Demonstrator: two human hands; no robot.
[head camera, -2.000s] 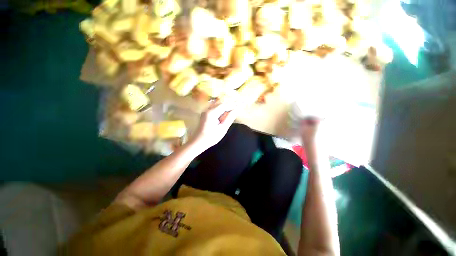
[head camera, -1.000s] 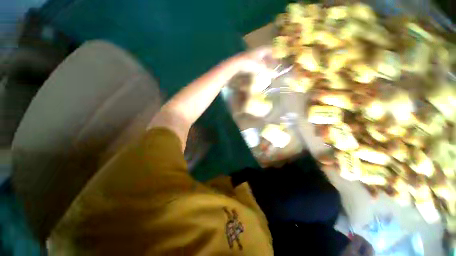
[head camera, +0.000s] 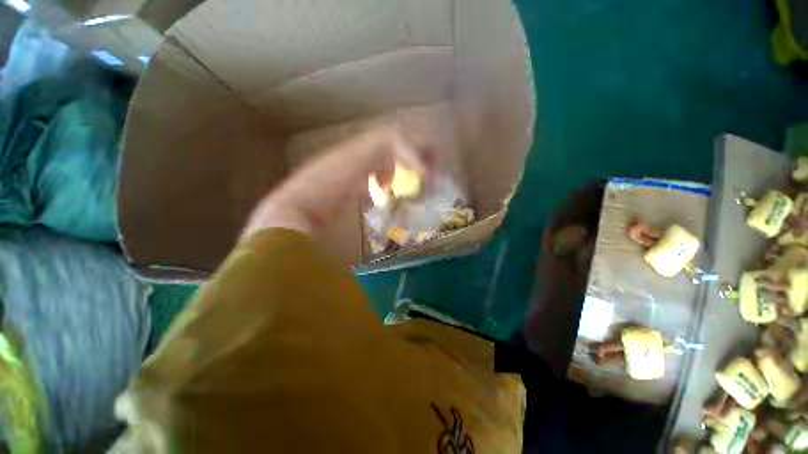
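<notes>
My left hand is inside a large open cardboard carton, blurred by motion. A yellow plush pendant is at its fingertips and appears held; a second pale yellow shape is close beside it. Below them, clear plastic bags with yellow pieces in them lie on the carton's bottom. My right hand is not in view. Two finished pendants, the upper one and the lower one, lie apart on a film-covered small carton, with metal hardware towards the table.
A pile of plush pendants lies on the cardboard-covered table at the right edge. Green floor shows between the table and the large carton. Grey and green cloth-like bundles lie at the left. The carton's near wall rises beside my forearm.
The view has swung left from the table to the large carton. My left hand has moved from the small carton beside the table into the large carton. My right hand has left the view.
</notes>
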